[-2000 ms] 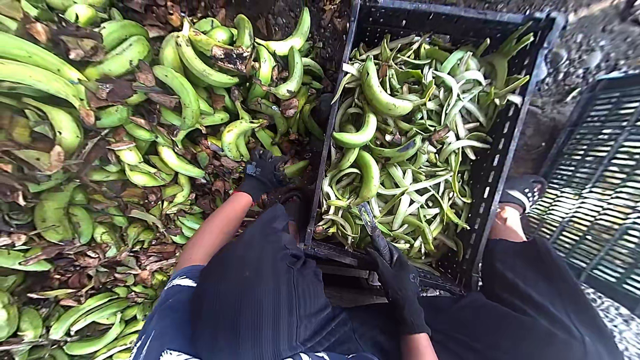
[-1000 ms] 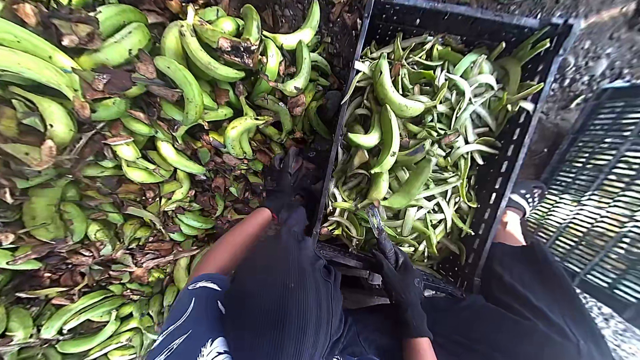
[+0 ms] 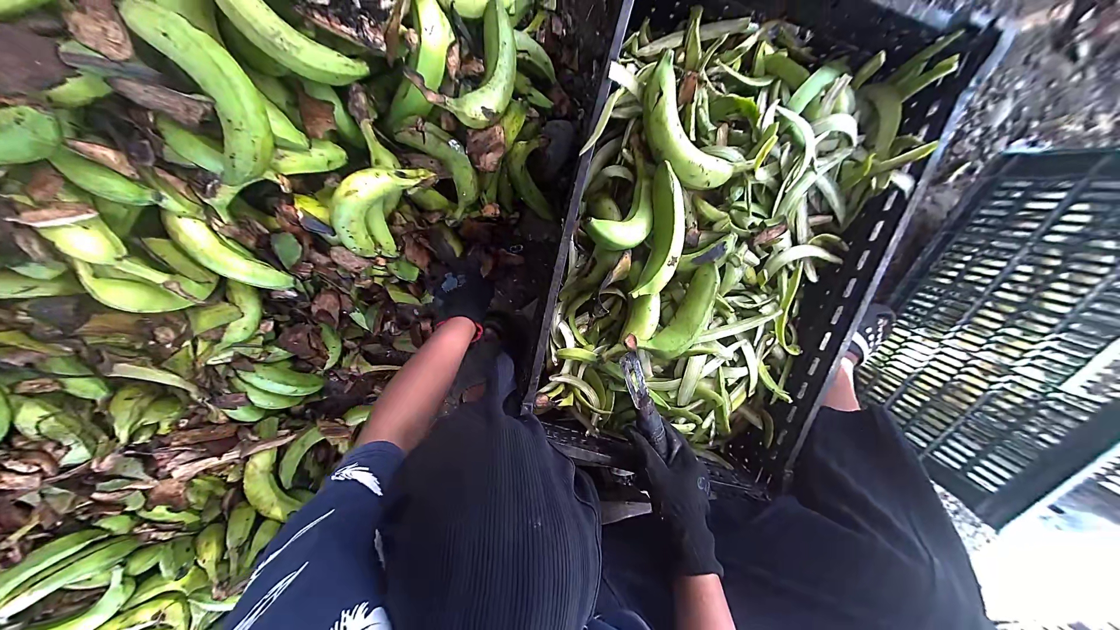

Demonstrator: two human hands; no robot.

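Note:
My left hand [image 3: 462, 290], in a dark glove with a red band at the wrist, is low among dry leaves between the heap and the crate; its fingers are hard to make out. Green plantains [image 3: 229, 254] lie heaped at the left. My right hand [image 3: 672, 486], gloved in black, grips a knife [image 3: 639, 389] whose stained blade points over the near end of a black plastic crate [image 3: 862, 254]. Inside the crate, several whole green plantains [image 3: 669, 232] rest on a thick layer of green peels [image 3: 809, 131].
A second slatted plastic crate [image 3: 1006, 324] leans at the right, beside a foot in a dark shoe [image 3: 871, 332]. Brown leaf litter [image 3: 324, 306] lies among the plantains. Gravelly ground [image 3: 1024, 96] shows at the upper right.
One more plantain has come to lie in the near part of the crate since the earliest frame. My left hand stays low by the heap, and my right hand keeps hold of the knife.

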